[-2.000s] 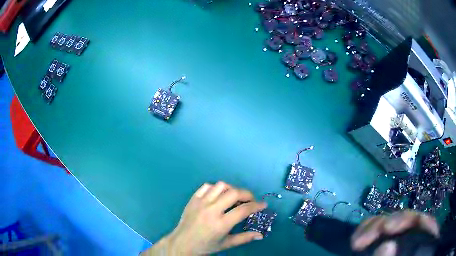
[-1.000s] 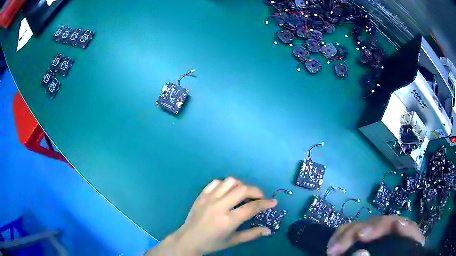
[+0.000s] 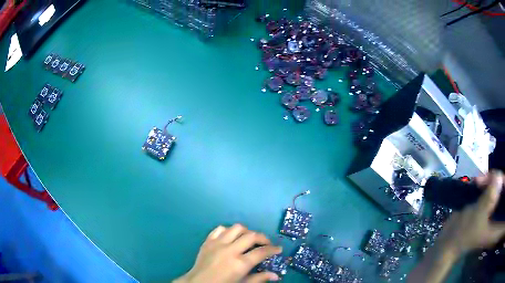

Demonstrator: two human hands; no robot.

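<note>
My left hand (image 3: 235,257) rests at the bottom centre, with thumb and fingers around the edges of an assembled module (image 3: 275,264) lying on the green mat. My right hand (image 3: 480,221) is at the right edge, closed on the black electric screwdriver (image 3: 451,192), whose tip end points left at the front of the white screw feeder (image 3: 403,178). The bit and any screw on it are too small to tell. Other modules lie right of my left hand in a row, one (image 3: 295,222) just above them.
One module (image 3: 159,142) lies alone at centre left. Bare circuit boards (image 3: 65,67) lie at the far left. A heap of wired round parts (image 3: 304,66) is at the back, beside clear trays (image 3: 362,38). Piled modules (image 3: 410,235) lie below the feeder. A red stool (image 3: 25,171) stands beyond the bench edge.
My right hand has moved up and right with the screwdriver, from beside the near modules to the feeder front. My left hand stays at the same module. The camera view has shifted.
</note>
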